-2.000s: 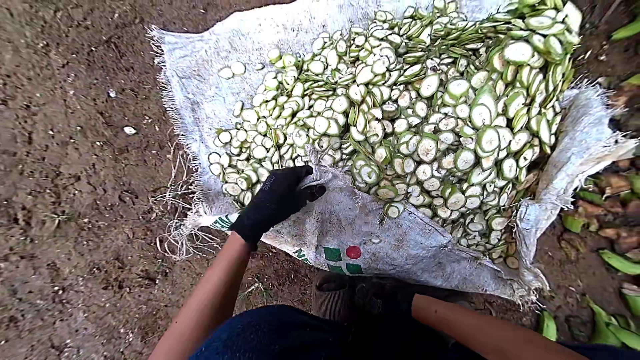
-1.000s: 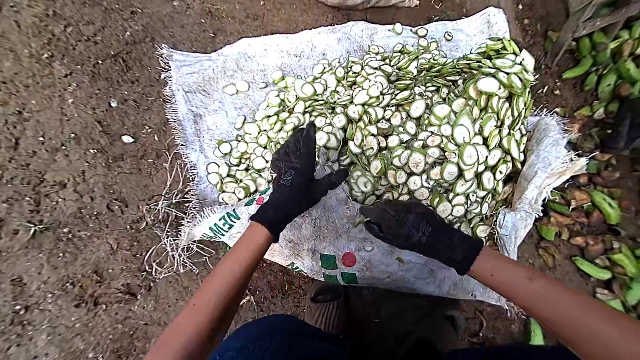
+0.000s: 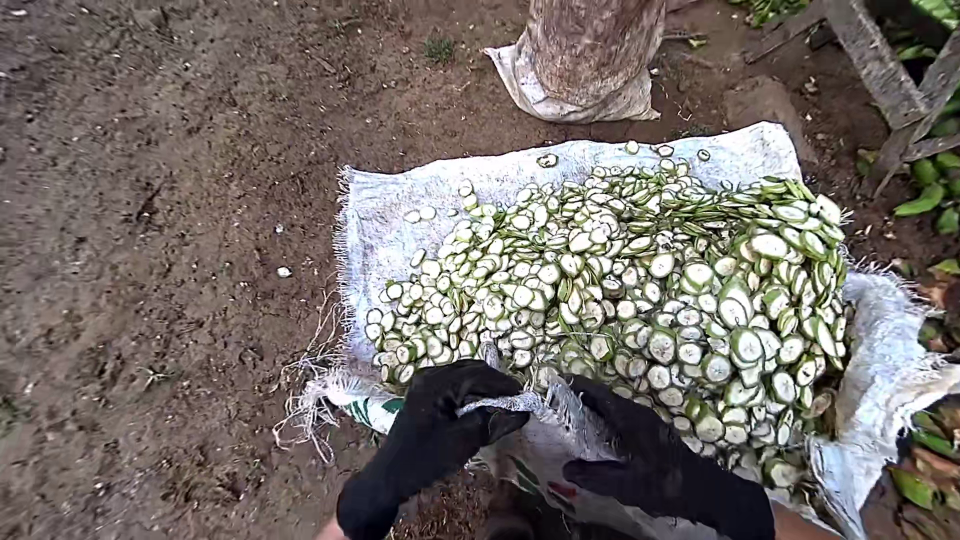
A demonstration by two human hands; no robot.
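A white woven sack (image 3: pixel 405 187) with frayed edges lies spread on the ground, bearing a wide heap of sliced green fruit (image 3: pixel 660 345), perhaps green bananas or plantains. At its near edge my left hand (image 3: pixel 457 427), in a black glove, pinches the raised fabric between thumb and fingers. My right hand (image 3: pixel 652 457), gloved alike, lies against the same lifted edge just to the right; its fingertips are partly behind the cloth, so its grip is unclear. The slices lie just beyond both hands.
Bare brown soil (image 3: pixel 165 225) spreads on the left. Beyond the sack stands a wooden post or trunk (image 3: pixel 592 52) with a pale sack around its base. Weathered boards (image 3: pixel 877 67) are at the upper right, with green fruit (image 3: pixel 926 199) near them and peels at the right edge.
My right hand, low near my feet at first, came up to the sack's near edge. Both hands now have that edge raised between them. The view has shifted, showing more ground beyond the sack.
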